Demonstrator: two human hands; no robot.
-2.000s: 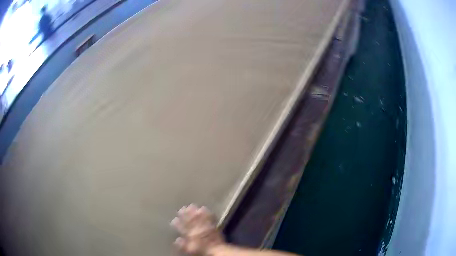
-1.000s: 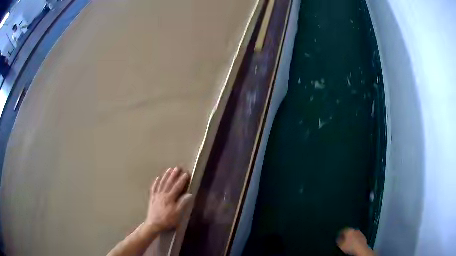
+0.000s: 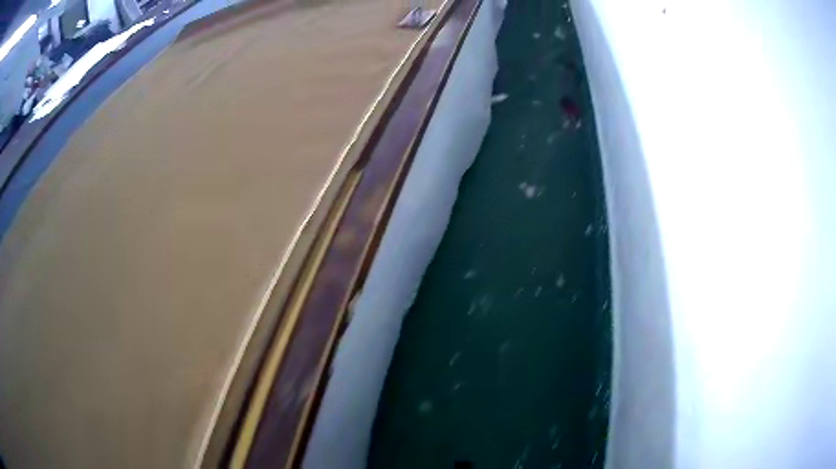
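A wide tan fabric ply (image 3: 174, 211) covers the long table and lies mostly flat. Its pale selvedge (image 3: 302, 220) runs along the cloth's right edge, with a low layered edge beside it. A small pale and dark object (image 3: 416, 17) lies on the cloth near its far right edge; it is too small to name. Neither my left hand nor my right hand is in the picture.
The dark brown table edge (image 3: 344, 238) has a long yellowish strip (image 3: 298, 316) on it. White material (image 3: 394, 238) hangs along the table's side. Right of it are a green floor (image 3: 495, 293) with scraps and a white wall (image 3: 742, 229).
My left hand, flat on the cloth edge a second ago, and my right hand, over the aisle then, have left the picture. The view has moved along the table, showing its far end and the small object.
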